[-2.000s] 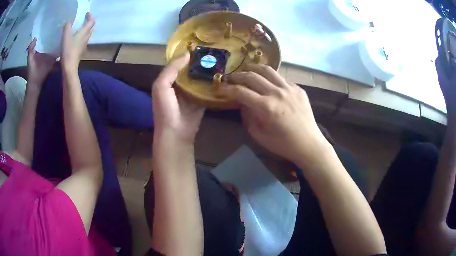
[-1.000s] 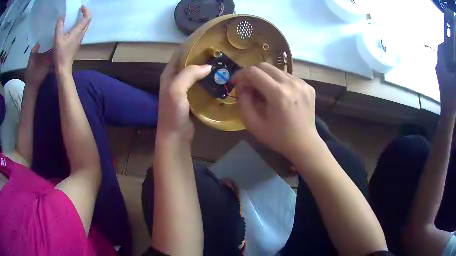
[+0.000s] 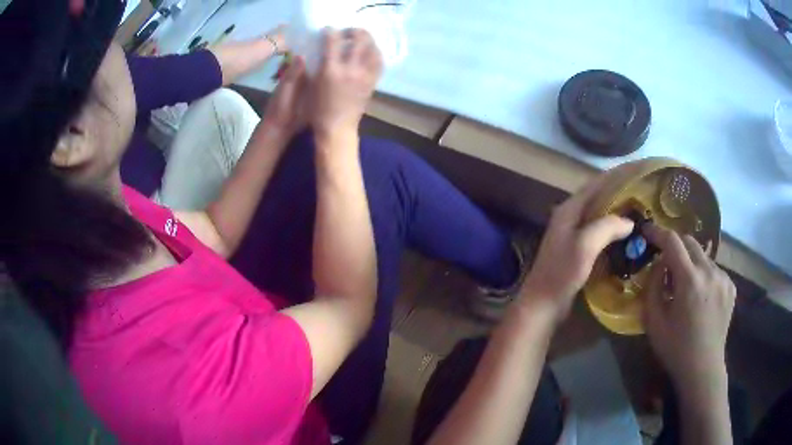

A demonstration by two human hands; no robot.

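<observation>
The round gold-tan base housing (image 3: 612, 304) is at the right, its open inside facing me and tilted. A dotted vent circle shows near its upper rim. The small black fan (image 3: 636, 247) with a blue and white label sits inside. My left hand (image 3: 577, 248) grips the housing's left rim, its thumb reaching in to the fan. My right hand (image 3: 692, 304) is over the housing's lower right, its fingertips at the fan's right side. Its palm side and part of the housing are hidden. The fan wires are too blurred to make out.
A dark round housing (image 3: 604, 112) lies on the white bench sheet (image 3: 495, 61) just beyond my work. At the left sits a person in a pink top (image 3: 200, 339), hands on a white round part (image 3: 352, 26) over the bench. Another white part (image 3: 784, 130) is cut off at the right edge.
The view has swung left, so my hands and the housing now show at the right and the neighbour fills the left. Both hands remain on the housing and fan.
</observation>
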